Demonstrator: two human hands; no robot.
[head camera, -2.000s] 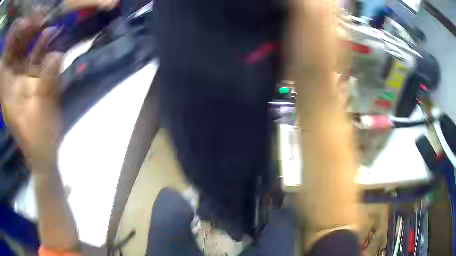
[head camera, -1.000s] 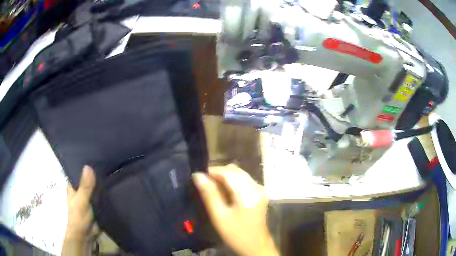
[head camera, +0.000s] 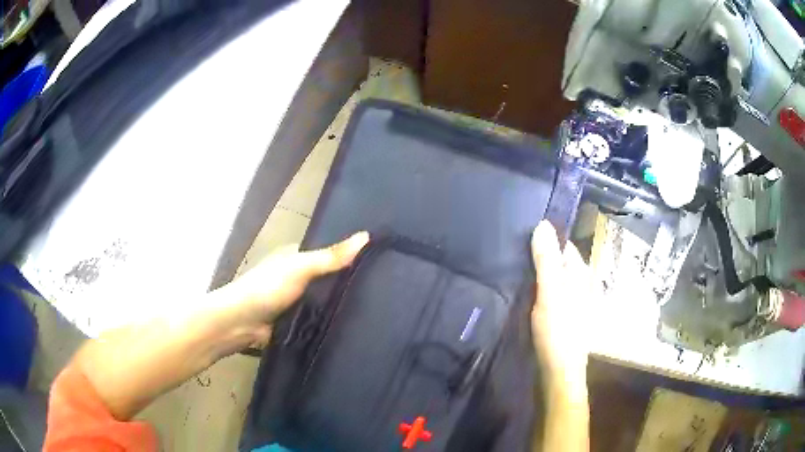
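A long black padded bag panel (head camera: 450, 190) hangs in front of me, its lower end cut off by the picture's edge. Its front pocket (head camera: 379, 327) has a small pale label and a red cross mark (head camera: 415, 433). My left hand (head camera: 291, 282) grips the panel's left edge, thumb on top beside the pocket. My right hand (head camera: 574, 282) holds the right edge, thumb on top; its fingers are partly washed out by glare. The panel's upper right edge is beside the sewing machine's needle area (head camera: 609, 146).
The grey industrial sewing machine (head camera: 635, 44) stands at the right on its white table (head camera: 741, 362). A second white table (head camera: 185, 177) at the left bears dark pieces (head camera: 97, 106). A blue bin (head camera: 18, 335) is at the far left. A tool tray shows at the bottom right.
The panel has moved right, towards the machine, and now hangs over the floor gap. Both hands have shifted to grip its opposite edges. The view has turned, so the machine appears farther right.
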